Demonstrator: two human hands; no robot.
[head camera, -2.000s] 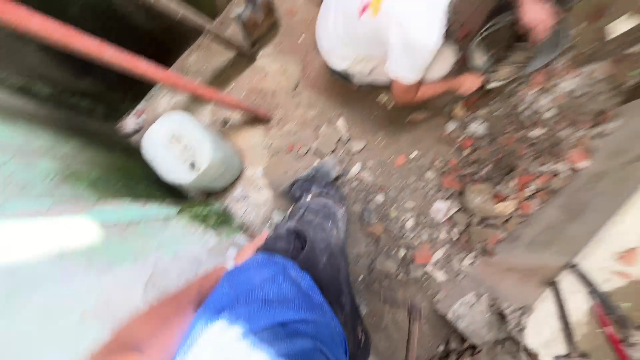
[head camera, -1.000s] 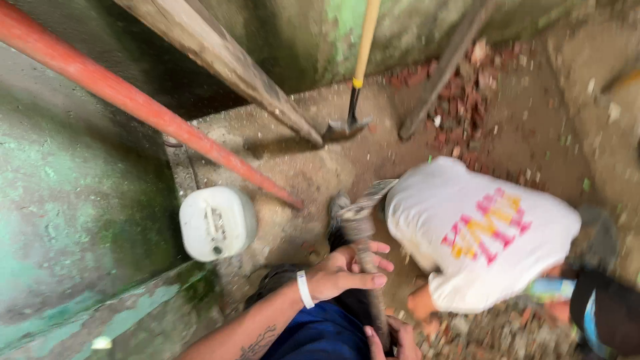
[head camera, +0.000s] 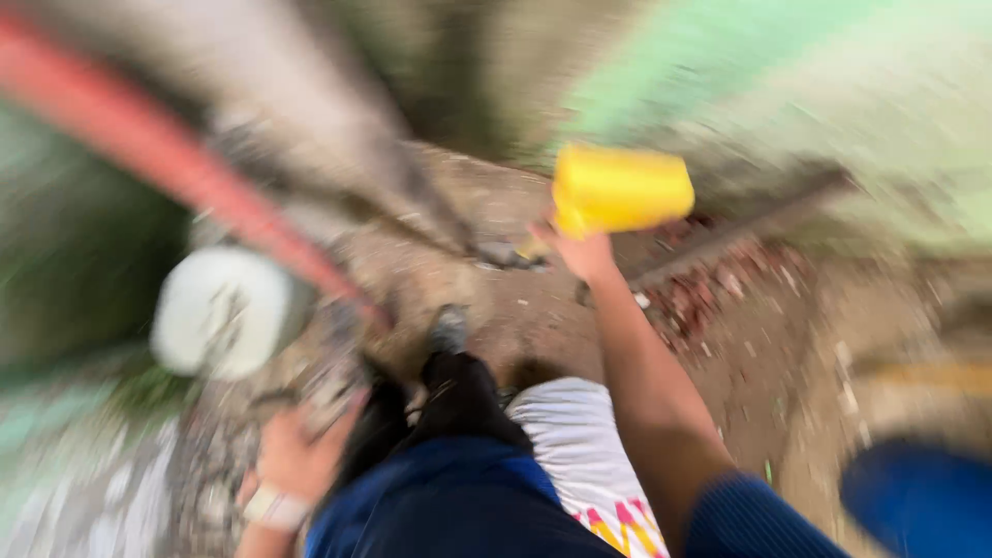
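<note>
My right hand (head camera: 581, 248) is stretched forward and closed around the shaft of a shovel, just beside its large yellow grip (head camera: 624, 190). The shovel's dark blade appears low against the ground, partly hidden and blurred. My left hand (head camera: 298, 449), with a white band at the wrist, is low at the left beside my dark trousers. Near its fingers a greyish, worn tool (head camera: 337, 364) shows blurred; whether the hand grips it cannot be told.
A red pole (head camera: 232, 209) and a thick wooden post (head camera: 372, 132) slant down at the left. A whitish plastic container (head camera: 221, 314) stands by the wall. Another beam (head camera: 744, 225) lies near broken red rubble (head camera: 705, 287). A person in a white shirt (head camera: 573, 434) is close at my right.
My hands, together on a worn tool handle one second ago, are now apart. The right has reached forward and taken hold of the yellow-handled shovel, which stood against the wall.
</note>
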